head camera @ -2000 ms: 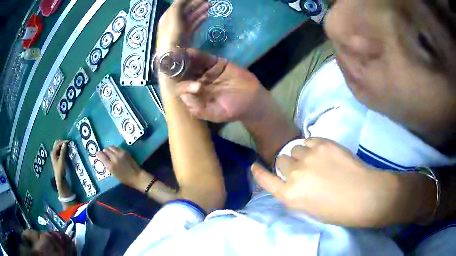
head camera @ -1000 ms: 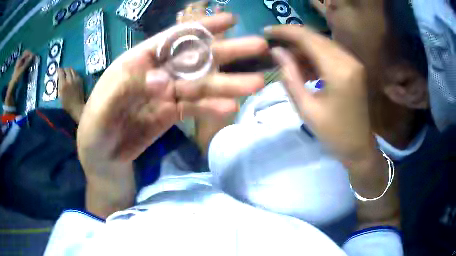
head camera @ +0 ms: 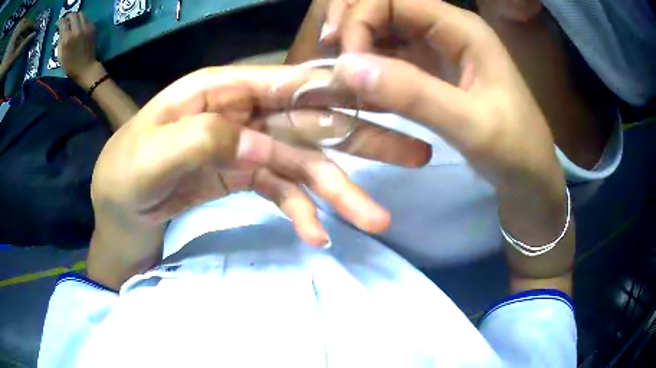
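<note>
A clear round part [head camera: 327, 122] with a shiny rim is held up in front of my body, at the upper middle of the head view. My left hand [head camera: 208, 136] is bare and holds it by its left side, with the lower fingers spread. My right hand [head camera: 460, 93] is bare, has a thin white bracelet at the wrist, and touches its upper right rim with the thumb and fingers. Fingers hide part of the rim.
The green bench [head camera: 208, 8] runs across the upper left, with a three-seat metal plate [head camera: 131, 10] at its edge. A coworker's hand [head camera: 78, 47] is on plates at the far left. Another person [head camera: 590, 108] is close on the right.
My view has turned away from the bench. My right hand has come to the clear round part, which was in my left hand alone a second ago.
</note>
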